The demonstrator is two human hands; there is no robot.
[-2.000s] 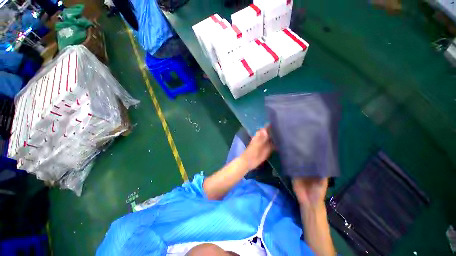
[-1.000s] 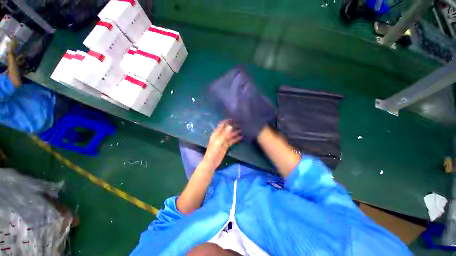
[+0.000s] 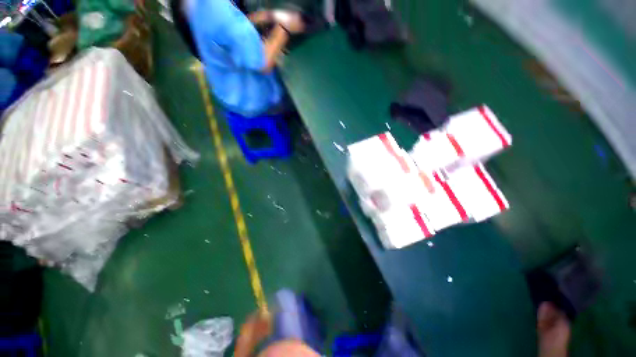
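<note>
My right hand (image 3: 553, 325), blurred at the bottom right, is on a dark mailer (image 3: 573, 280) above the green bench. A blurred skin-coloured shape at the bottom edge may be my left hand (image 3: 252, 336) or forearm; its fingers cannot be made out. White product boxes (image 3: 453, 199) with red bands stand stacked on the bench, to the left of my right hand. A dark folded bag (image 3: 424, 103) lies just behind the boxes; its contents are hidden.
Another person in blue (image 3: 240, 66) is at the bench's far end, by a blue stool (image 3: 259, 137) and dark bundles (image 3: 369, 26). A film-wrapped bulk load (image 3: 84, 150) stands on the floor at left, beyond yellow tape (image 3: 233, 202). Clear plastic (image 3: 208, 337) lies at the bottom.
The view has swung left, bringing the bulk load and other person further into view. My hands have moved apart. A dark bag now shows behind the boxes.
</note>
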